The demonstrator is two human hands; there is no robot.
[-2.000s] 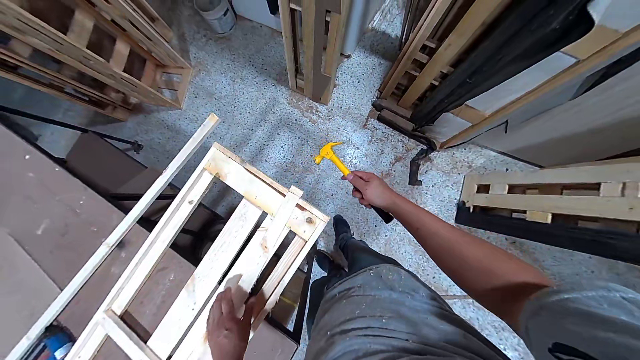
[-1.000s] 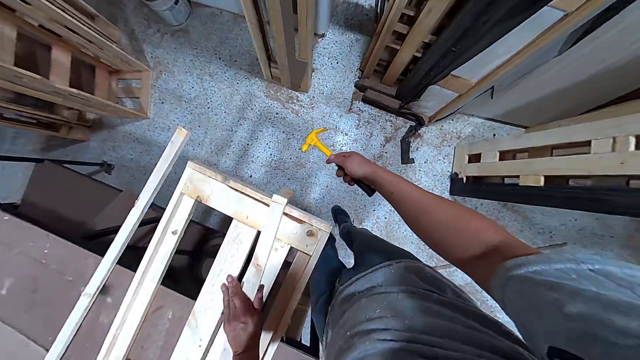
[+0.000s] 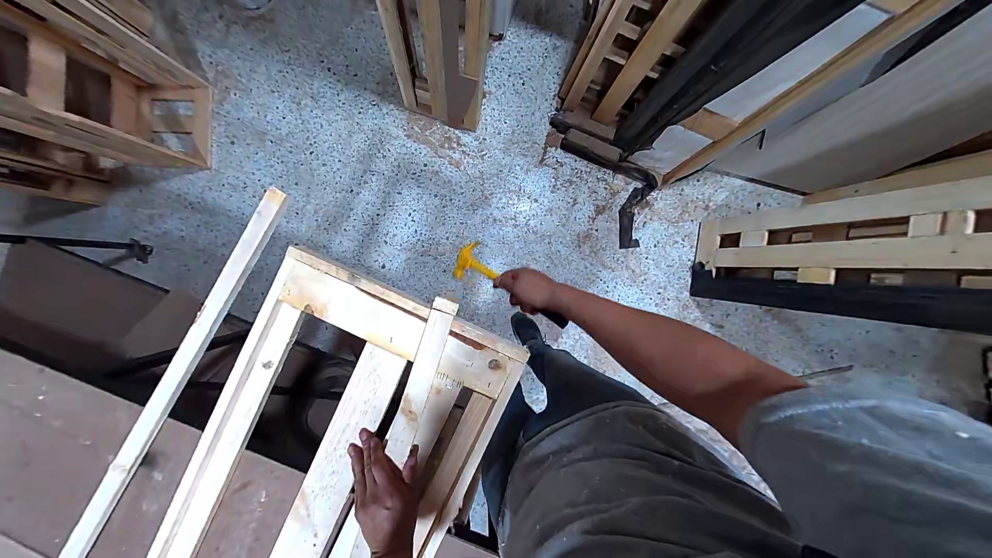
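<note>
My right hand (image 3: 533, 290) grips a claw hammer (image 3: 482, 267) with a yellow head and neck and a dark handle end, held out over the floor beyond the frame's corner. The flat left hand (image 3: 382, 496), fingers apart, rests on the slats of a pale wooden frame (image 3: 349, 306). Beside its fingertips a narrow wooden strip (image 3: 422, 380) lies lengthwise over the slats, its far end jutting slightly past the frame's end board. Pencil-like marks show on the wood near the strip. Left of the frame lies a separate long wooden batten (image 3: 182, 360).
The wooden frame lies on a brown board surface (image 3: 46, 434) with dark metal parts underneath. Wooden frames (image 3: 174, 151) stand at the upper left, another stack (image 3: 449, 70) at the top, and panels and frames (image 3: 837, 256) at the right. Speckled floor (image 3: 349, 178) lies between them.
The left hand was at the strip's right edge two seconds ago and now lies flat farther left, across the slats. The right hand has kept hold of the hammer. The view has shifted.
</note>
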